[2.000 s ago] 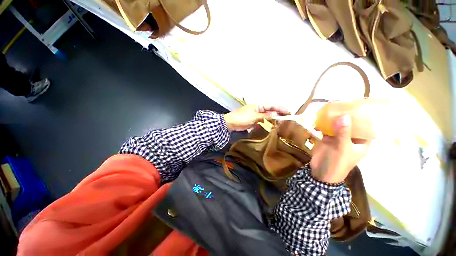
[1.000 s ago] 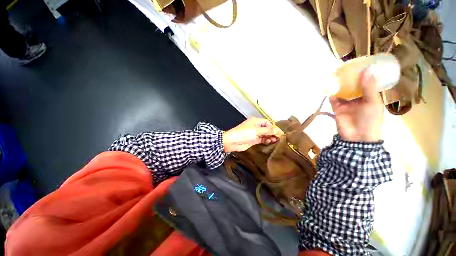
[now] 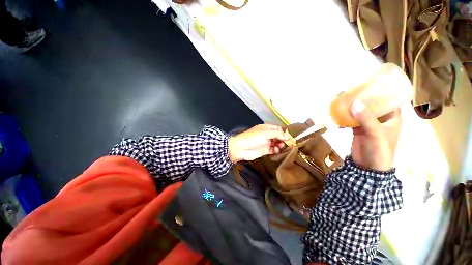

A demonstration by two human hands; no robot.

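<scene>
A brown handbag (image 3: 297, 178) rests between my lap and the table edge, with a gold zipper and a small shiny fitting near its top. My left hand (image 3: 261, 142) pinches the small tan zipper end (image 3: 291, 140) at the bag's corner. My right hand (image 3: 377, 132) holds the translucent glue bottle (image 3: 370, 98) with amber liquid, tilted to the left. Its pale nozzle (image 3: 311, 131) points at the zipper end, its tip at or very near it; contact cannot be told.
More brown bags (image 3: 432, 57) lie at the upper right of the white table (image 3: 290, 57), and others (image 3: 458, 227) at the lower right. A person's shoe (image 3: 32, 40) is on the dark floor at upper left, with a blue object (image 3: 31, 199) at left.
Since one second ago, the bottle's nozzle has come down and left to the zipper end, and my right hand has lowered. My left hand keeps its pinch. The view has shifted a little.
</scene>
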